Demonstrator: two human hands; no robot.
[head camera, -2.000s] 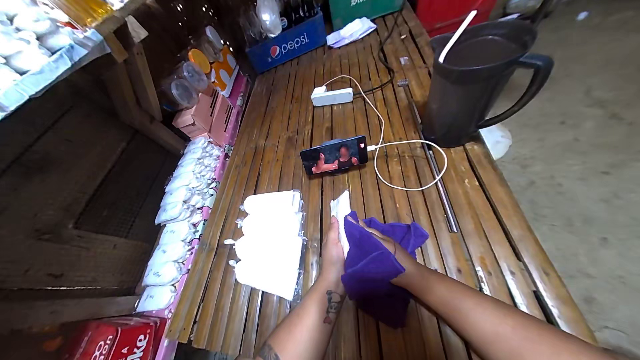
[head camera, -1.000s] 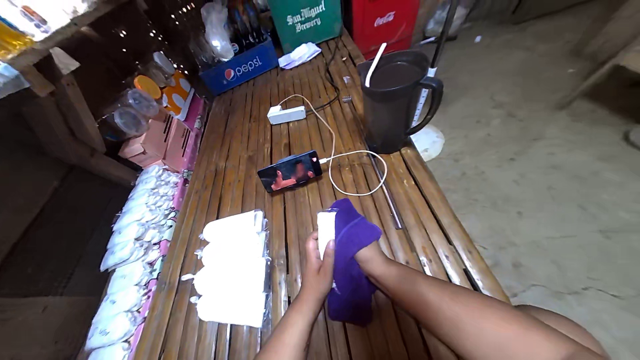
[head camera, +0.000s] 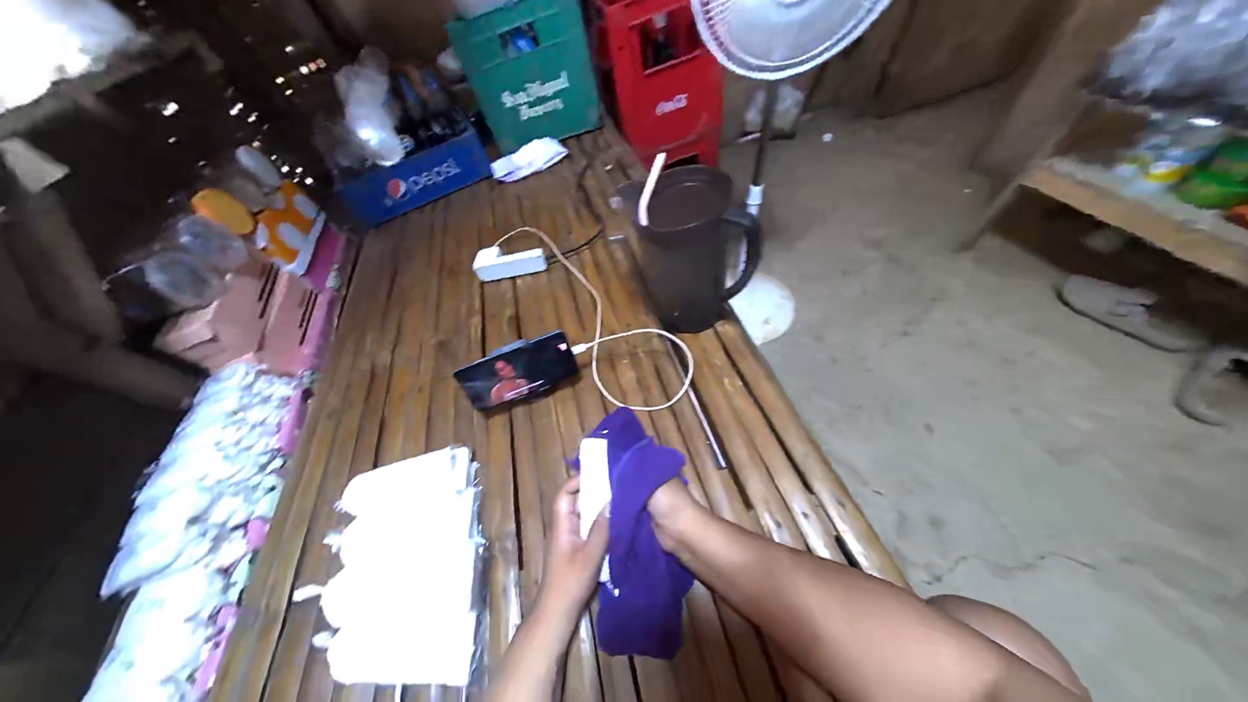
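My left hand (head camera: 575, 536) grips a narrow white strip-like item (head camera: 594, 487), held upright against a purple cloth (head camera: 639, 575). The cloth wraps over my right hand (head camera: 673, 507), whose fingers are hidden under it. Left of my hands, a stack of white filled plastic packets (head camera: 409, 575) lies on the bamboo-slat table (head camera: 429, 322). Beyond my hands a smartphone (head camera: 517, 370) leans on its side, its screen lit, with a white cable (head camera: 597, 302) running from it to a white extension block (head camera: 510, 264).
A dark plastic pitcher (head camera: 687, 253) with a white handle or straw in it stands at the right edge. A thin metal rod (head camera: 707, 424) lies near it. Behind are a blue crate (head camera: 419, 180), a green crate (head camera: 531, 83), a red crate (head camera: 668, 88) and a fan (head camera: 780, 29). Bagged goods (head camera: 185, 507) line the left.
The view has swung to the right, showing the fan and a shelf. The purple cloth, spread wide two seconds ago, now hangs narrower around my right hand beside the white item.
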